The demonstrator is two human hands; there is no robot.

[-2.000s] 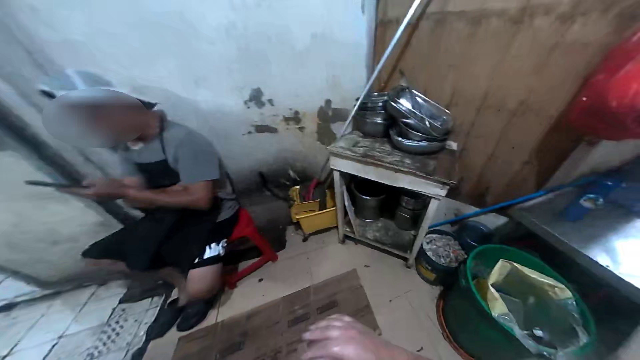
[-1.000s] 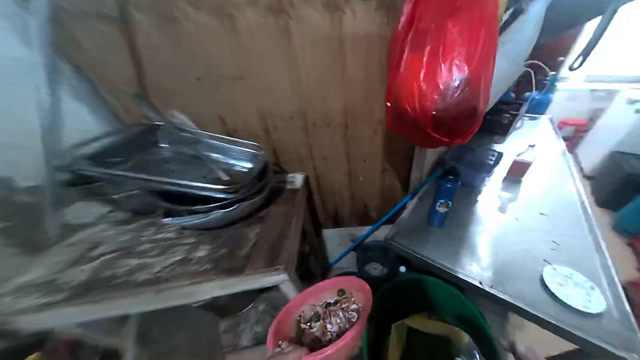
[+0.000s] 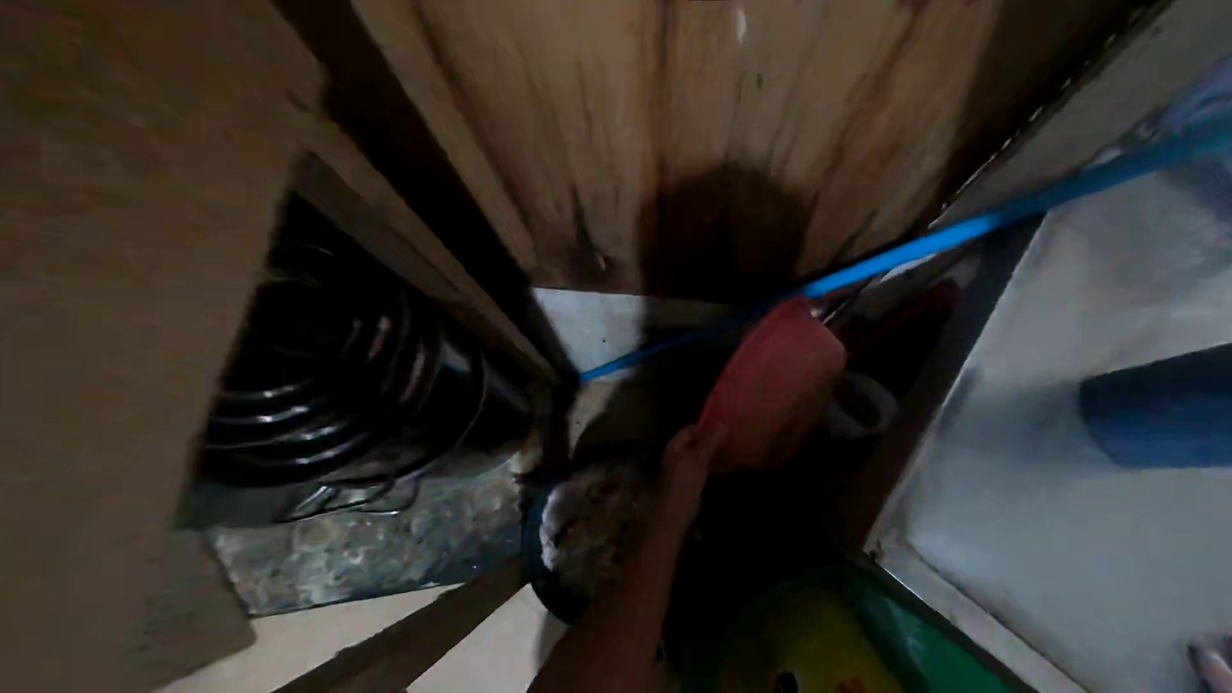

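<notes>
My left hand (image 3: 695,445) holds the near left edge of a red-pink plastic bowl (image 3: 778,390). The bowl is tilted on its side, low in the dark gap beside the metal-topped table, and its inside is hidden. Below my forearm is a dark bucket (image 3: 589,539) with pale and brown scraps in it. A green tub (image 3: 924,626) with something yellow inside stands at the bottom. At the lower right edge a small blurred shape may be fingertips of my right hand; what that hand does cannot be seen.
A blue pole (image 3: 924,245) slants across the gap in front of the wooden panel (image 3: 587,115). Stacked metal pots (image 3: 318,404) sit on the stand's lower shelf at left. On the metal tabletop (image 3: 1039,462) at right is a blue bottle (image 3: 1165,404). A pale round container (image 3: 859,404) is behind the bowl.
The view has swung right and then down into the gap. A second ago the bowl was upright with scraps inside; now it is lower, tipped on its side.
</notes>
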